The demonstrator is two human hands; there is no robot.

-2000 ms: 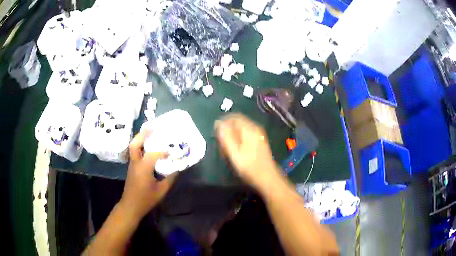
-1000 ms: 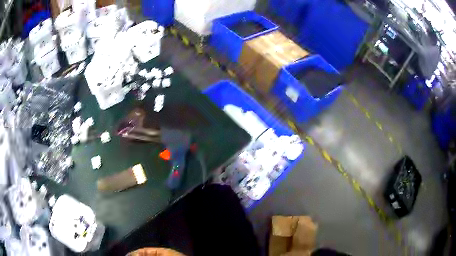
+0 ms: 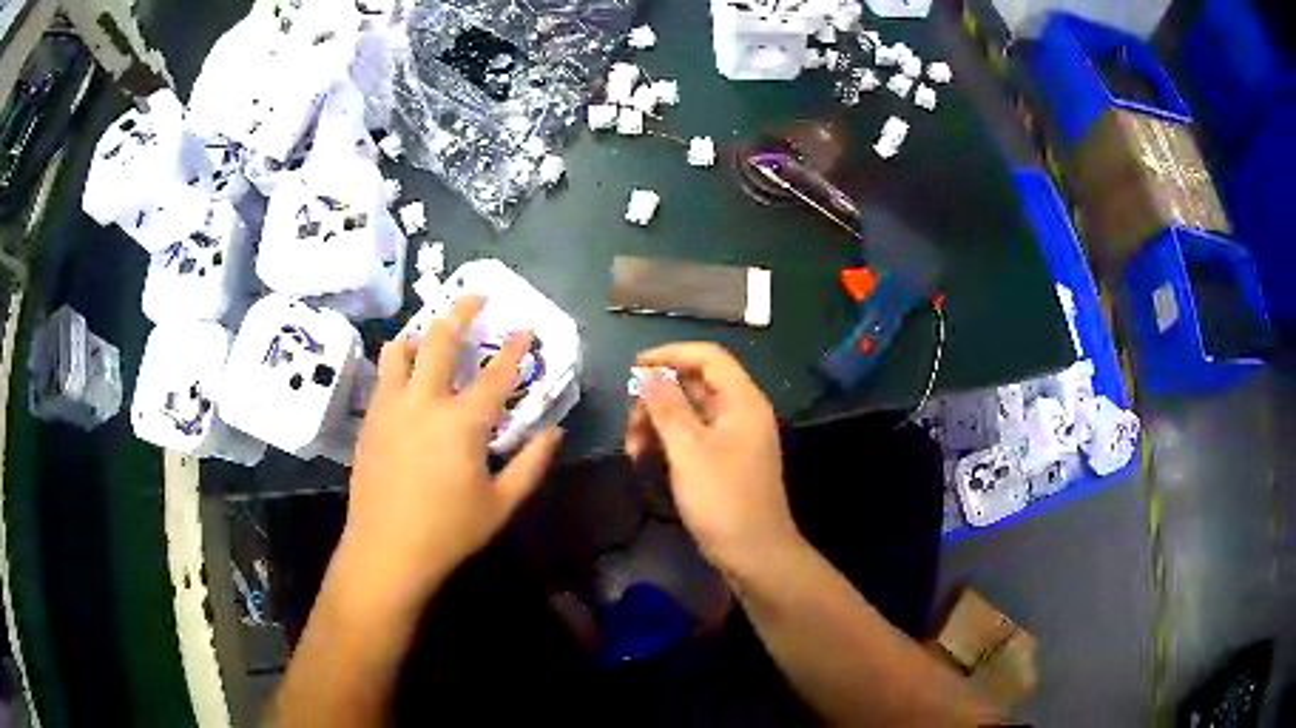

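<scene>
A white rounded-square housing with thin wires inside lies at the bench's front edge. My left hand is on it, fingers spread over its top and thumb at its near side, covering much of it. My right hand is just right of the housing, apart from it, and pinches a small white piece between thumb and fingertips. A flat brown bar with a white end lies on the green bench above my right hand.
Many white housings are piled at left. A clear plastic bag and small white pieces lie beyond. A blue glue gun with an orange trigger lies at right, above a blue tray of white parts. Blue bins stand farther right.
The view swung right and came back. Both hands, out of clear view one second ago, are back over the bench. My right hand now pinches a small white piece; my left hand is over the housing.
</scene>
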